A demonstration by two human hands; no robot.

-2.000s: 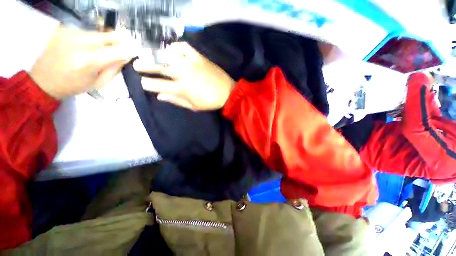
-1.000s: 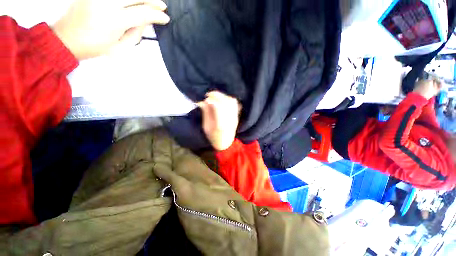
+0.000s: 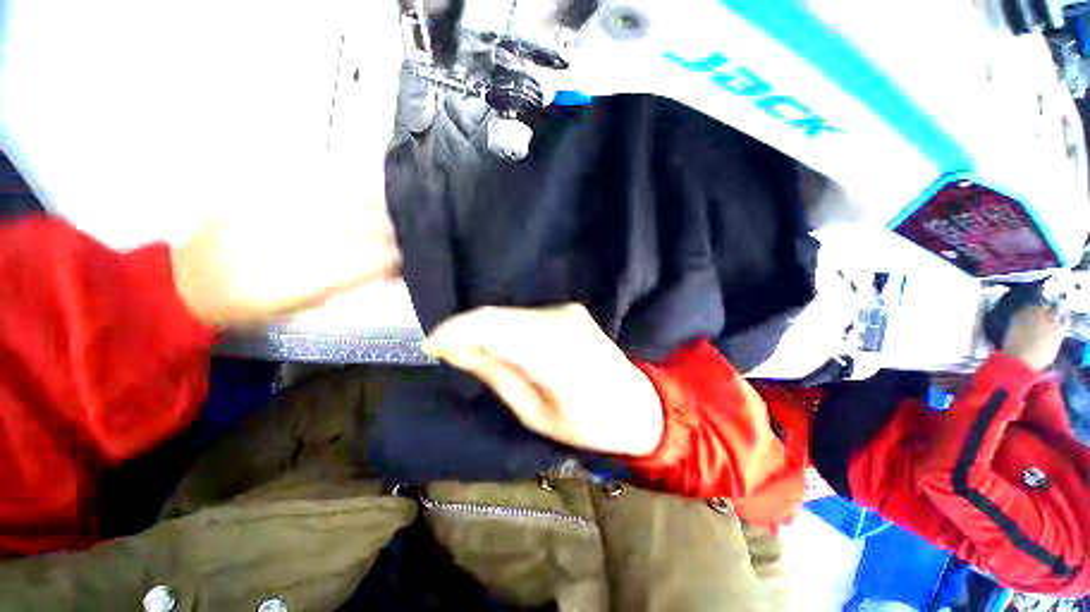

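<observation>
The dark garment (image 3: 550,227) lies under the white machine head (image 3: 777,96) marked "JACK", and hangs over the table's front edge. Its narrow left strip runs up to the presser foot area (image 3: 418,102), where the needle is too blurred to make out. My right hand (image 3: 550,365) lies on the cloth near the table's front edge, thumb and fingers at the strip. My left hand (image 3: 293,263) is blurred and overexposed on the white table, its fingertips beside the cloth's left edge; its finger pose is unclear. A white-grey knob (image 3: 508,136) sits by the tension parts (image 3: 514,93).
A measuring strip (image 3: 347,348) runs along the table's front edge. The control panel (image 3: 980,227) is at the arm's right end. A person in red (image 3: 1004,478) sits at another machine on the right. The wearer's olive coat (image 3: 514,538) is below.
The machine head has come back into view. The left strip of the cloth now runs up to the foot area. My right hand has moved from the heaped cloth's lower edge to flat on it.
</observation>
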